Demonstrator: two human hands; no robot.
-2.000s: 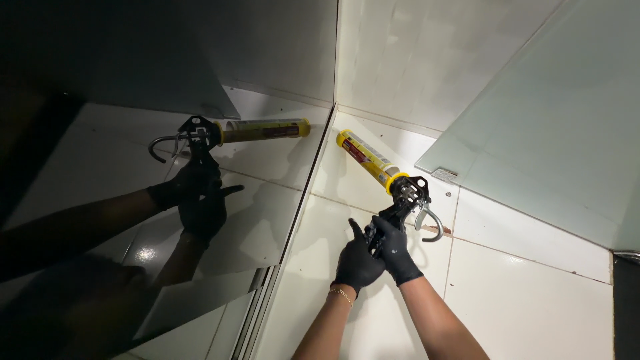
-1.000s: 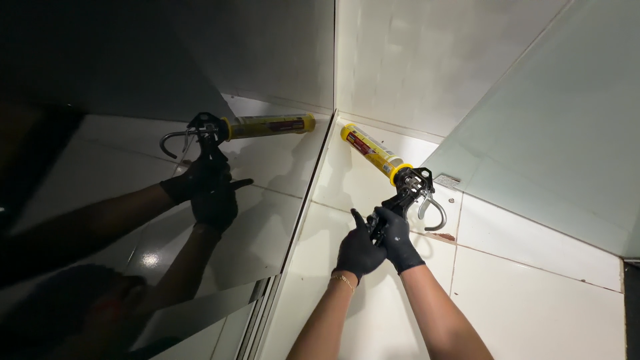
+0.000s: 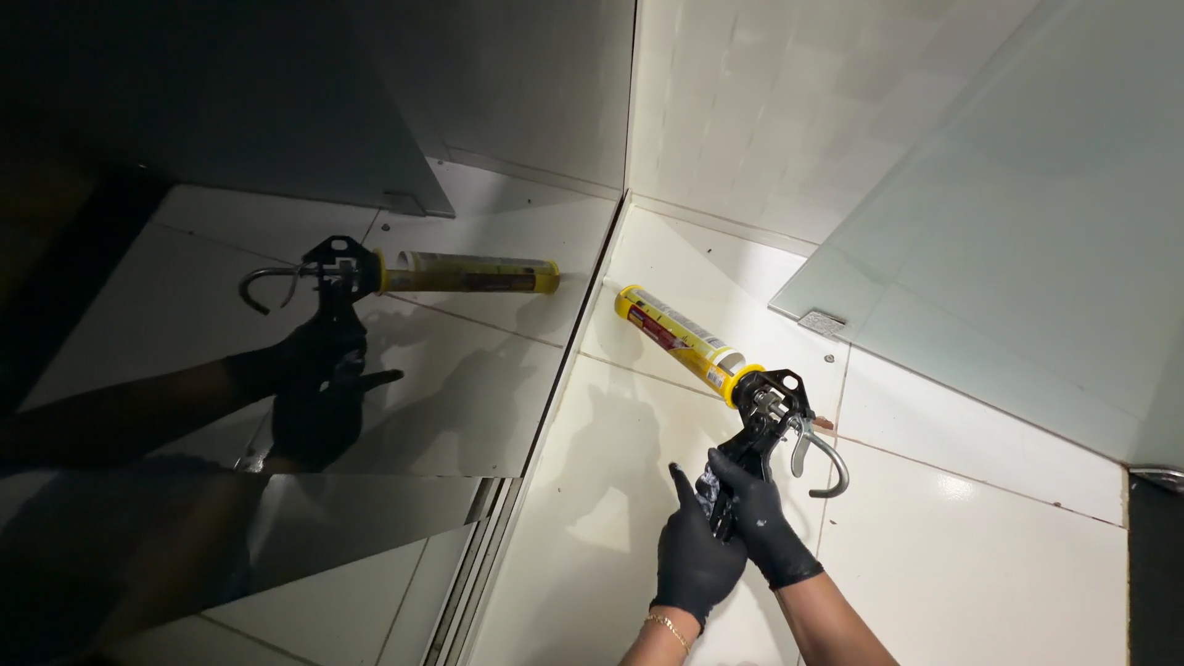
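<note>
Both my hands wear black gloves. My left hand (image 3: 700,560) is closed on the lower handle and trigger of a caulking gun (image 3: 763,407), its index finger pointing up. My right hand (image 3: 763,518) grips the same handle from the right, its thumb over the top. A yellow-ended sealant cartridge (image 3: 684,338) lies in the gun's cradle, and its pale nozzle (image 3: 610,284) is at the joint between the white floor and the dark glossy panel. The gun's hooked metal rod (image 3: 832,467) sticks out at the back. White smears mark the gloves.
The dark glossy panel (image 3: 481,398) on the left mirrors the gun and my arms. A frosted glass panel (image 3: 999,250) with a metal clip (image 3: 821,323) stands at the right. White floor tiles (image 3: 962,546) meet a pale wall (image 3: 740,111). Metal tracks (image 3: 472,573) run at the lower left.
The caulking gun's nozzle has moved down along the joint, away from the corner, with both hands still on the handle.
</note>
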